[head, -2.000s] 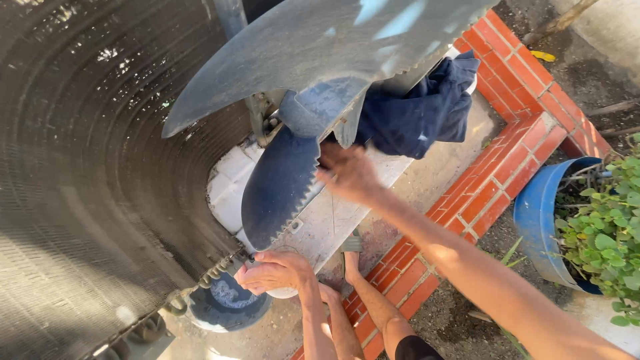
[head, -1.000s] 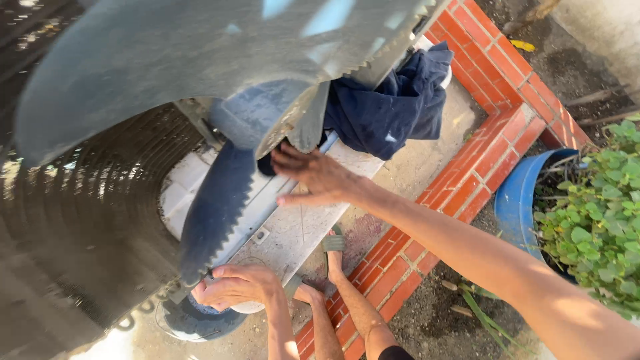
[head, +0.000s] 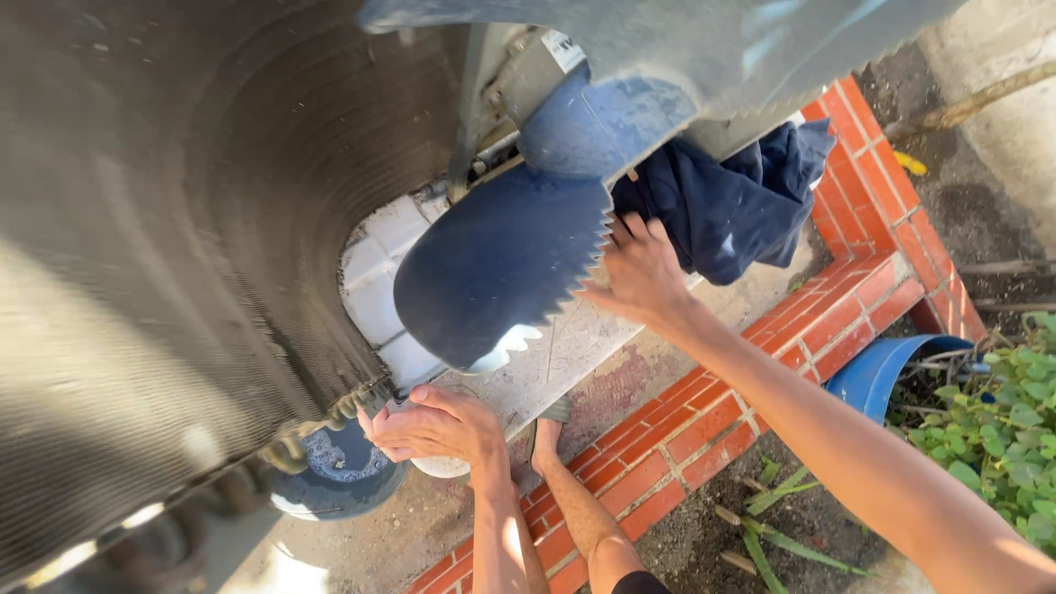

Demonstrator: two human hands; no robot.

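An axial fan with serrated blades belongs to an air conditioner's outdoor unit; its lower blade (head: 503, 264) hangs between my hands. My right hand (head: 643, 268) is at this blade's toothed edge with fingers spread, next to a dark blue cloth (head: 726, 206); whether it touches the blade is unclear. My left hand (head: 437, 425) is at the lower corner of the finned condenser coil (head: 206, 206), below the blade tip, fingers bent and close together. Whether it grips something there cannot be seen. The blue fan hub (head: 610, 124) is above the lower blade.
A bucket (head: 338, 474) with sudsy water stands under the coil's edge. The unit's white base (head: 388, 272) lies behind the blade. A low red brick border (head: 701, 429) runs diagonally past my feet. At the right are a blue plastic container (head: 891, 375) and leafy plants (head: 1006, 429).
My right hand has moved from near the hub down along the blade's serrated edge. The blade has turned outward from the coil, and the view has shifted.
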